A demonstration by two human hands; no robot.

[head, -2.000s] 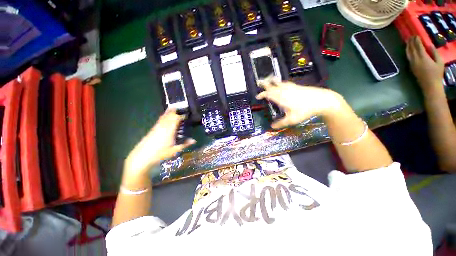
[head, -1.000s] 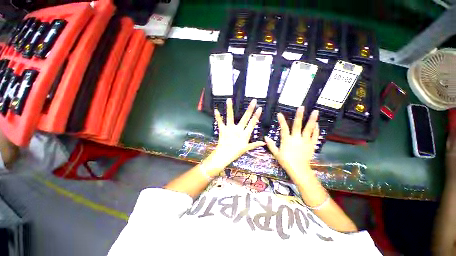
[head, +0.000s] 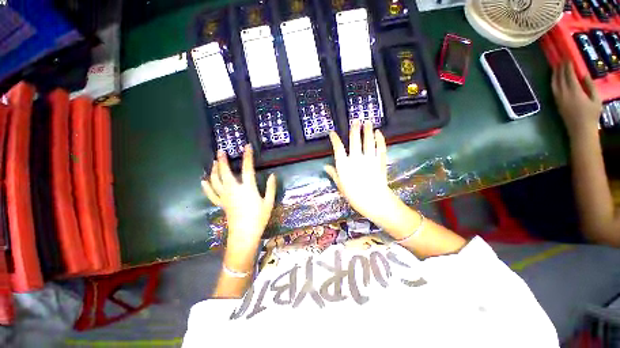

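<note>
Several open flip phones with white lit screens stand in a row in the foam tray, keypads toward me. My left hand is bare with fingers spread, its fingertips at the lower edge of the leftmost phone's keypad. My right hand is bare with fingers spread, its fingertips at the lower keys of the rightmost open phone. Neither hand holds anything. A closed phone with a gold emblem lies in the near right pocket. More closed phones fill the far row, partly hidden by the raised screens.
A small red phone, a pale-rimmed smartphone and a desk fan are right of the tray. Stacked red trays stand at left. Another person's hand rests by a red tray at far right. Clear film lies along the near edge.
The view has shifted. My hands have moved back from over the keypads to their near edges, and the open phones now sit straighter in the tray pockets.
</note>
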